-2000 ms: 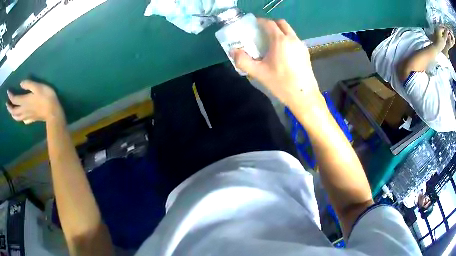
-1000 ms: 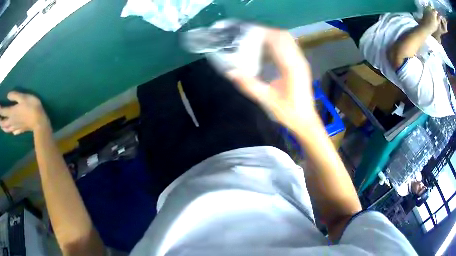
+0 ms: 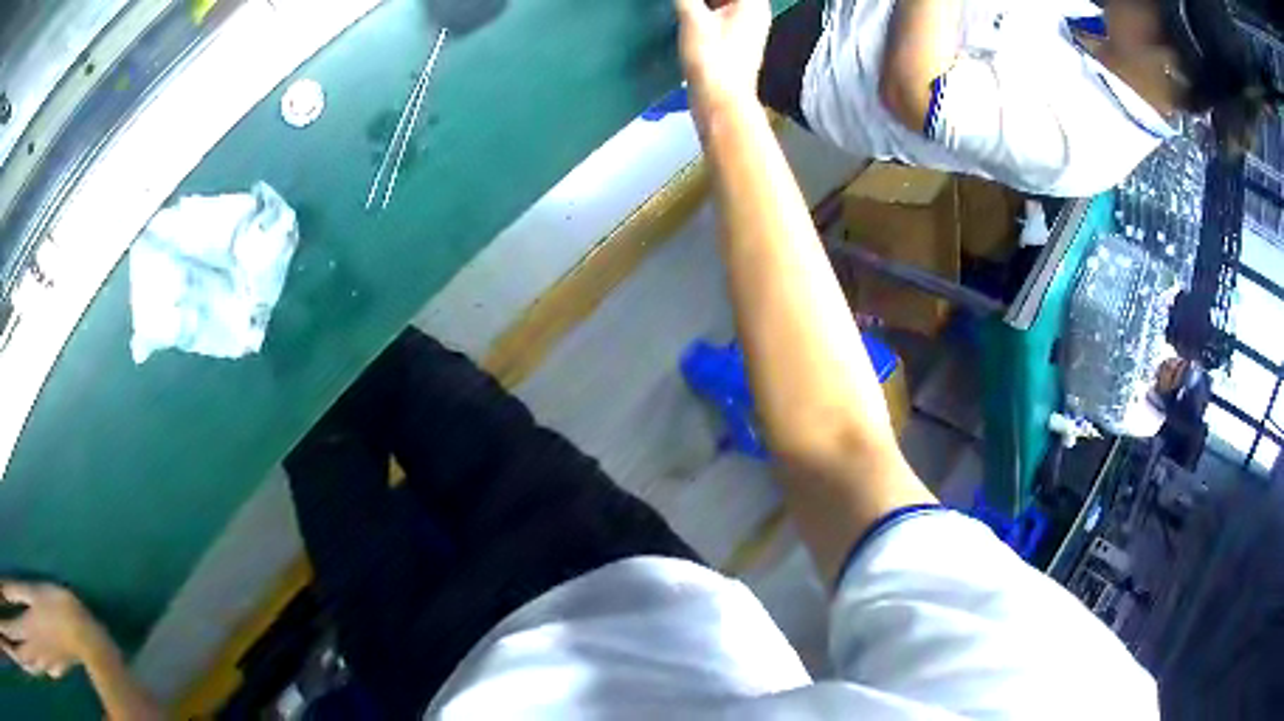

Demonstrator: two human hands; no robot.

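A crumpled white cloth (image 3: 214,271) lies on the green worktop (image 3: 486,155). Thin silver tweezers (image 3: 407,120) lie on the worktop right of it, prongs slightly apart. A small pale round disc (image 3: 301,102) lies above the cloth. Part of a round dark pad (image 3: 466,11) shows at the top edge. My right hand (image 3: 727,54) is stretched far out at the top edge, its fingers partly cut off; what it holds cannot be made out. My left hand (image 3: 51,628) rests at the left edge on the worktop, fingers apart and partly cut off, with nothing seen in it.
A white rail (image 3: 87,331) and silver machinery run along the worktop's far side. A person in a white shirt (image 3: 993,99) is close beyond my right hand. A cardboard box (image 3: 901,233), a blue stool (image 3: 725,387) and another green bench (image 3: 1025,409) stand to the right.
The view has swung right. My right hand has moved from near the cloth to far out right, and the white bottle it held no longer shows. My left hand still rests on the worktop.
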